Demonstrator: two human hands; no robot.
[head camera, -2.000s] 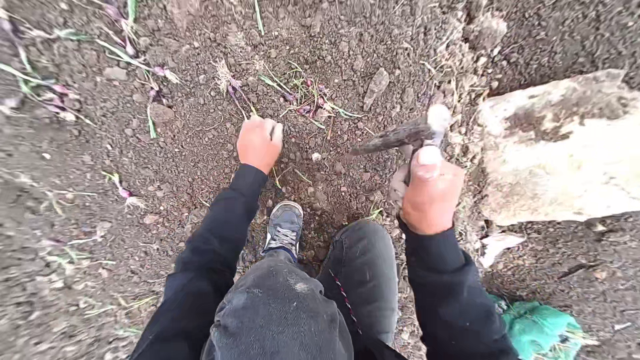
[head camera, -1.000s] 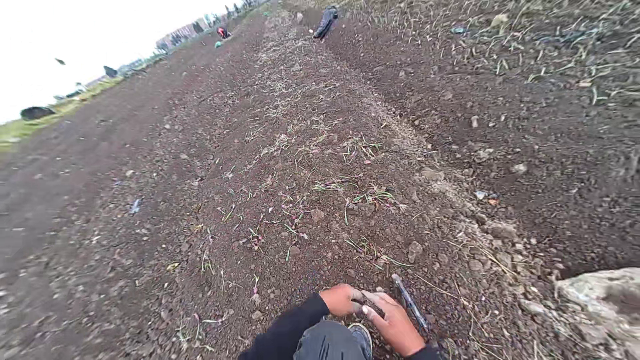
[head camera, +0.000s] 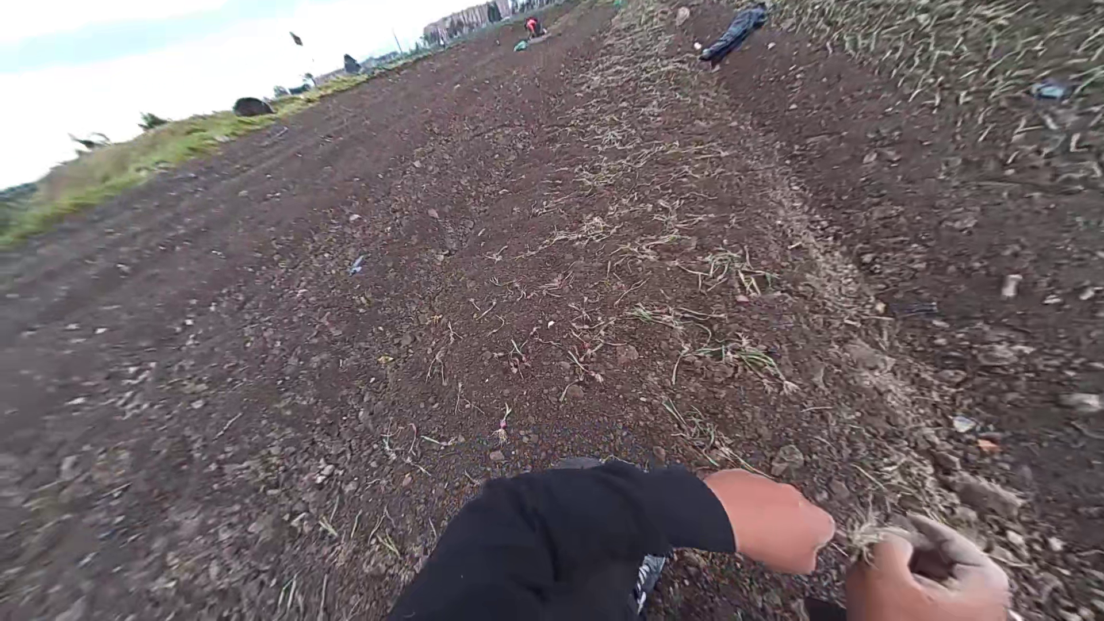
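Observation:
At the lower right, my left hand (head camera: 780, 522) reaches across from a black sleeve, its fingers closed and their tips hidden. Close beside it, my right hand (head camera: 931, 569) curls its thumb and fingers around a small tuft of pale roots (head camera: 867, 536), which lies between the two hands; the plant it belongs to is mostly hidden. In front of me, pulled onion plants (head camera: 746, 355) with green and dry leaves lie on the brown soil. A single small onion with a purple bulb (head camera: 503, 427) lies nearer, left of my hands.
Strewn dry plants (head camera: 647, 164) run up the field. A dark cloth-like item (head camera: 735, 33) lies at the upper right, beside standing crop rows (head camera: 931, 43). A person in red (head camera: 532, 28) is far off. A grassy strip (head camera: 129, 168) borders the field at left.
The view has swung up from the ground at my feet to the field. My hands, apart two seconds ago, are now close together. The hoe-like tool earlier in my right hand no longer shows there.

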